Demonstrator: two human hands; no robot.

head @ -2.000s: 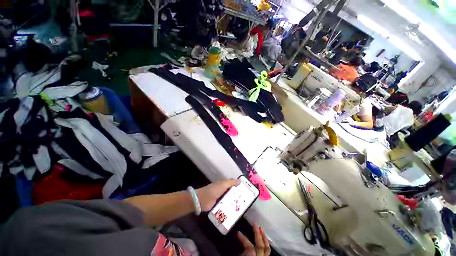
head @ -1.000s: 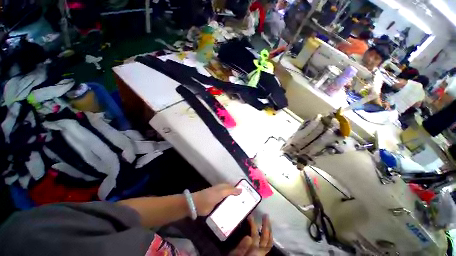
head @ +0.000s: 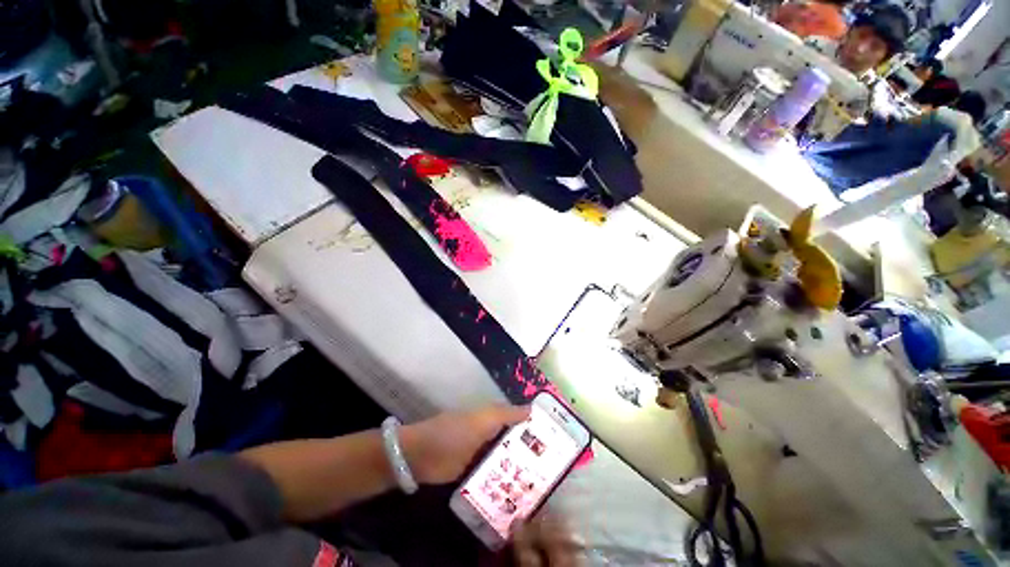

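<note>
My left hand (head: 471, 439) holds a white-edged smartphone (head: 523, 467) with its screen lit, over the table's near edge. My right hand (head: 548, 545) is blurred at the bottom edge, just below the phone; whether it touches the phone is unclear. A black strip with a bright pink printed end (head: 415, 266) lies on the white table, its pink end partly hidden by the phone. A second black-and-pink strip (head: 456, 235) lies beyond it. A small red item (head: 428, 166) lies beside the strips.
The sewing machine head (head: 700, 290) stands right of the strips, with scissors (head: 720, 504) lying beside it. A dark bundle with a neon green tie (head: 563, 86) lies at the far edge. Black and white pieces (head: 122, 332) are heaped left of the table. A person (head: 869, 44) is behind.
The view has shifted closer to the table. The phone stays in my left hand and its screen content has changed. My right hand has moved lower and is more cut off.
</note>
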